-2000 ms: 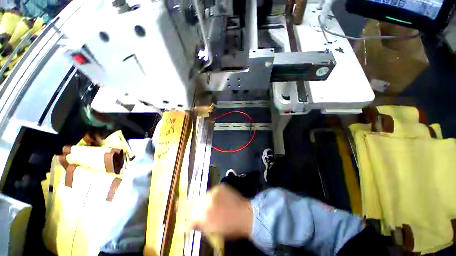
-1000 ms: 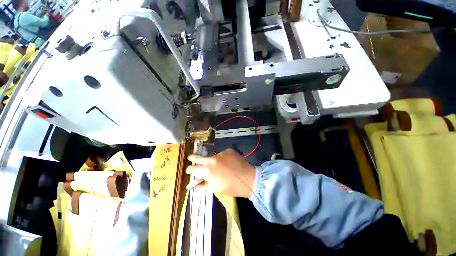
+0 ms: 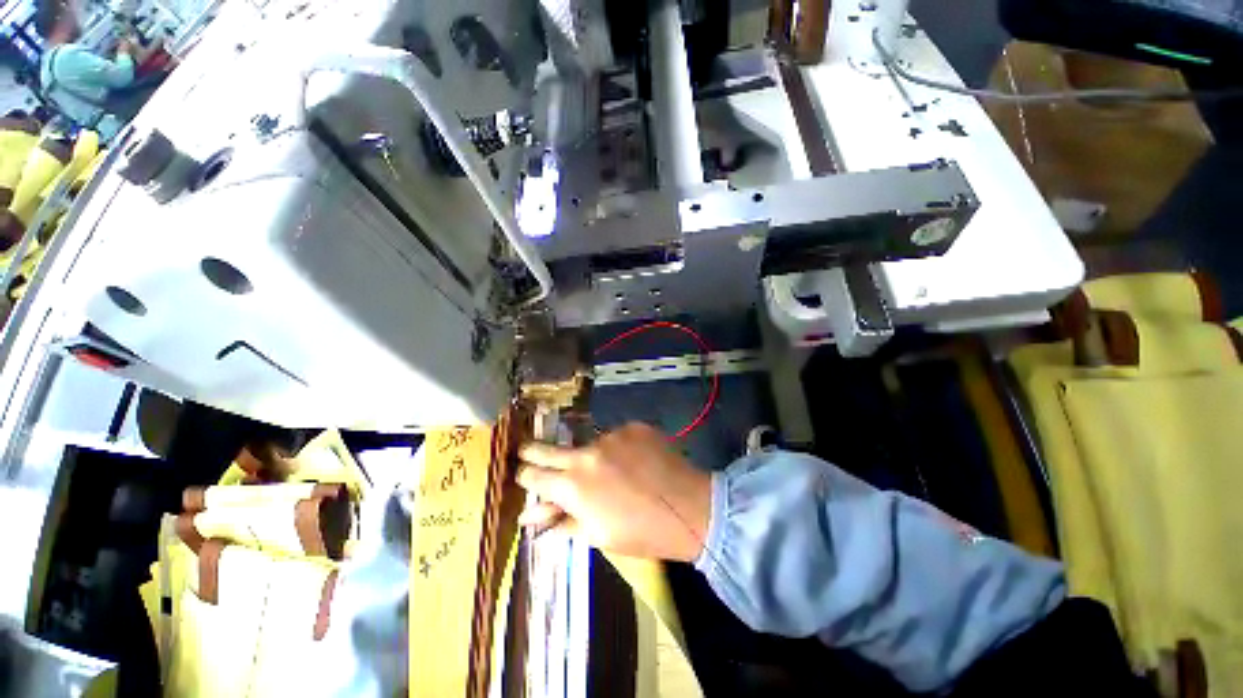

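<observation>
A yellow template plate with handwriting and a dark slot lies lengthwise below the sewing head. Beside it, a cover with yellow foam and dark brown edge is around the narrow white and metal sewing arm. My right hand rests on the arm and the slot's edge near the needle area, fingers bent; whether they grip anything is unclear. My left hand is not visible; only its blue sleeve shows, left of the plate.
Stacks of yellow covers with brown ends stand at left and right. A white machine table, a dark screen and a cardboard box are at upper right. A person is at far upper left.
My right hand has moved forward along the arm towards the needle area, then stayed nearly still. Yellow foam now shows right of the arm. The view has shifted, with the sewing head appearing larger.
</observation>
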